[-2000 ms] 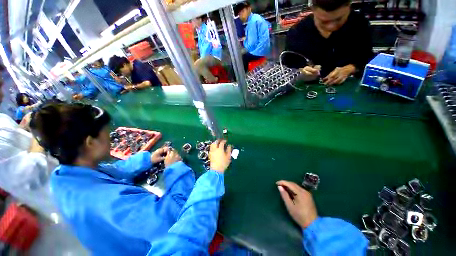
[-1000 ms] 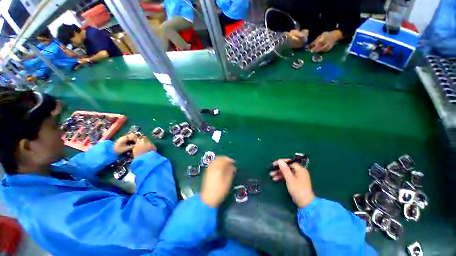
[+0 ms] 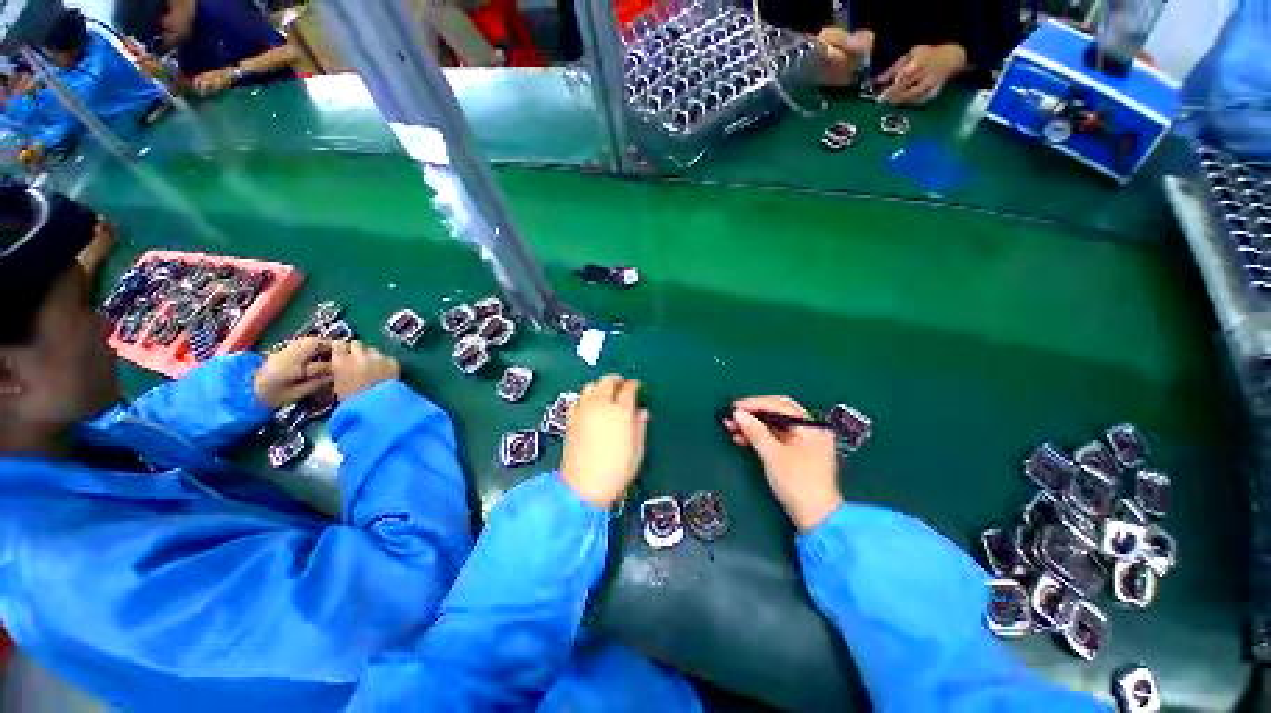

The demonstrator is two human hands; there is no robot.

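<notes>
My right hand [image 3: 792,453] holds a thin black stick, perhaps tweezers [image 3: 783,418], like a pen. A silver-rimmed housing [image 3: 849,426] lies just beyond this hand. My left hand [image 3: 605,443] is over another housing [image 3: 560,414], partly covering it; its fingertips point away from me, and whether it grips anything is hidden. Two housings [image 3: 662,521] [image 3: 707,515] lie side by side on the green mat between my hands. A loose pile of housings [image 3: 1073,529] lies at the right.
A metal post [image 3: 460,181] stands beyond my left hand, with a white scrap [image 3: 591,346] at its foot. A neighbour in blue works at the left beside a red-pink tray [image 3: 279,295]. Opposite are a blister tray [image 3: 697,70], a person's hands and a blue box [image 3: 1073,105].
The view has tilted down and shifted. My left hand was at the cluster by the post, came back nearer, and is now over a housing. My right hand keeps the black stick.
</notes>
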